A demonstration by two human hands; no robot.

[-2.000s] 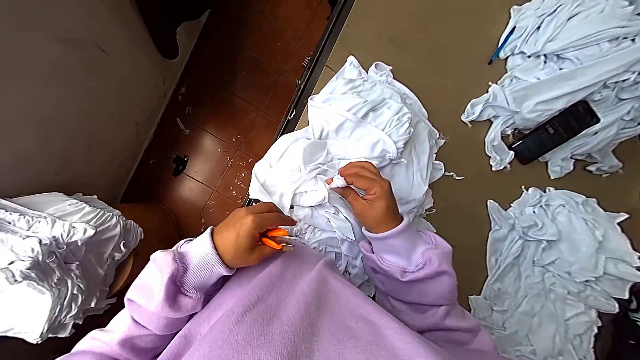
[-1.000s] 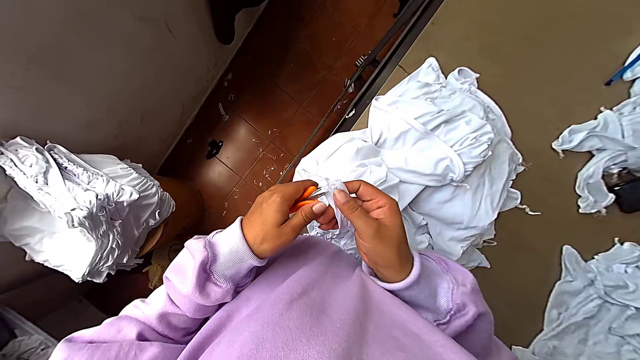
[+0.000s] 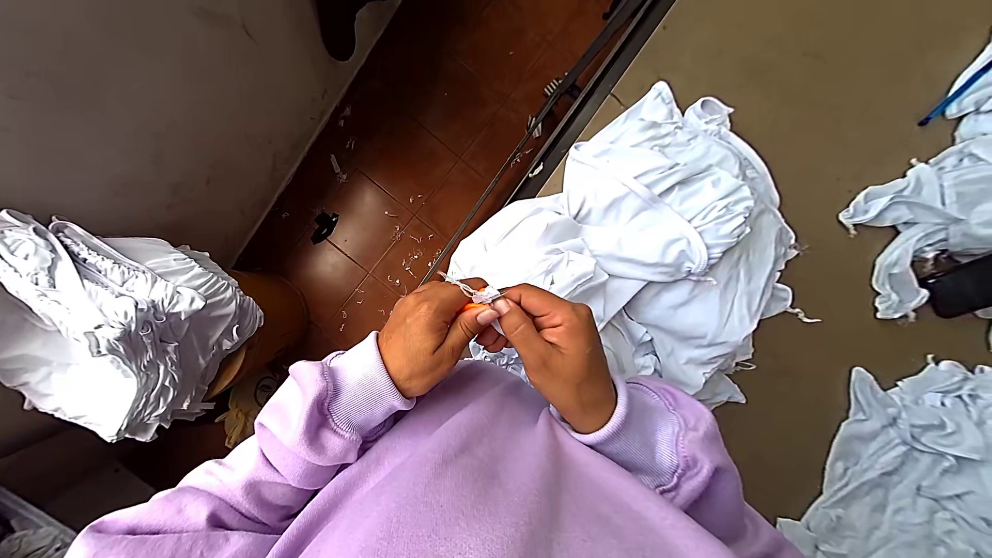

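Note:
My left hand [image 3: 434, 333] is closed around a small orange-handled tool [image 3: 475, 307], mostly hidden by the fingers, with white threads across its thumb side. Against it, my right hand [image 3: 554, 345] pinches a bit of white fabric [image 3: 487, 295] between thumb and forefinger. Both hands meet in front of my chest, fingertips touching or nearly so. Just beyond them, a heap of white garments [image 3: 651, 209] with gathered parts and loose thread ends lies on the table.
A stack of white gathered garments [image 3: 116, 325] stands at left on a brownish support. More white garments [image 3: 914, 457] lie on the table [image 3: 806, 155] at right, near a dark phone [image 3: 961, 288] and a blue pointed object [image 3: 955, 94]. Thread scraps dot the tiled floor [image 3: 395, 178].
My hands, apart two seconds ago, have come together, and the orange tool is now mostly covered by fingers. The view has shifted left.

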